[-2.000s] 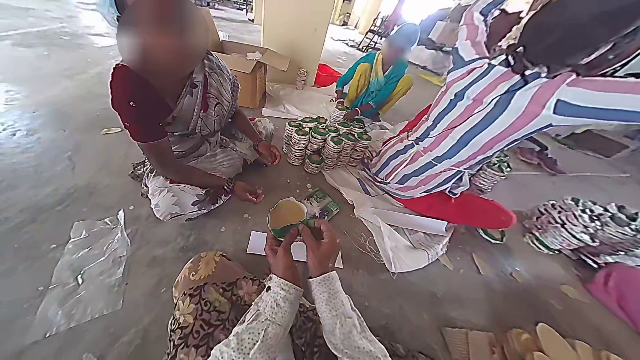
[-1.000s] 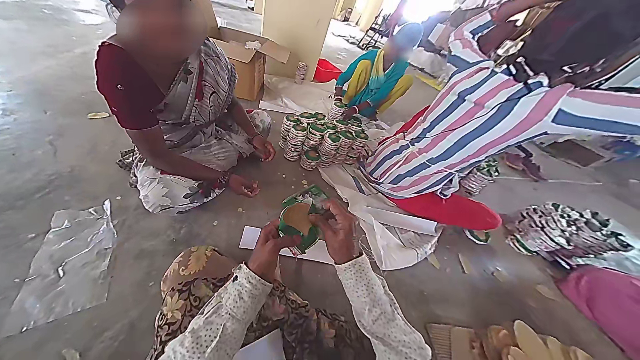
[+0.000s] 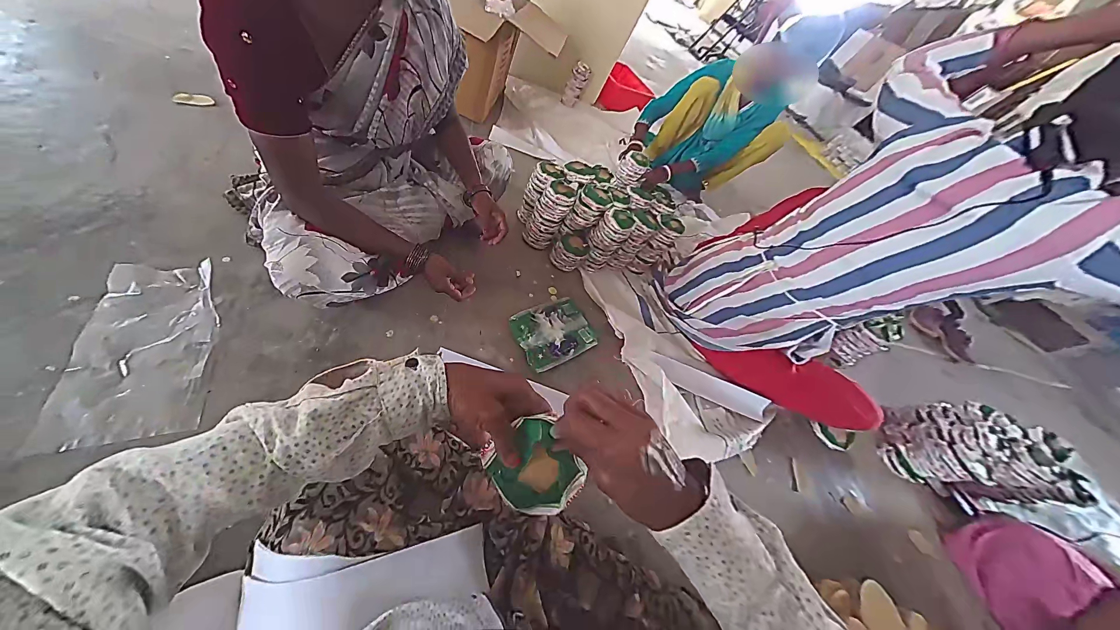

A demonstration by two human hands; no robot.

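Observation:
A round disc wrapped in green and white printed sheet (image 3: 535, 477), with a tan patch showing at its middle, is held over my lap. My left hand (image 3: 492, 407) grips its upper left edge, thumb on the green face. The fingers of my right hand (image 3: 612, 437) pinch the upper right edge; that hand is partly blurred. White sheets (image 3: 367, 582) lie on my patterned lap. Beyond my hands, a green printed packet (image 3: 553, 334) rests on the floor, and part of a white sheet shows behind my wrists.
A person in a grey sari sits ahead left, near stacked green-topped discs (image 3: 604, 214). Another person in teal handles the stacks. A person in stripes leans at right by a white sack (image 3: 652, 394). Clear plastic (image 3: 131, 359) lies left; a disc pile (image 3: 984, 455) is at right.
The green sheet, loose and raised around the disc earlier, now lies folded over more of its face. My hands have shifted along the edge. The view has tilted down.

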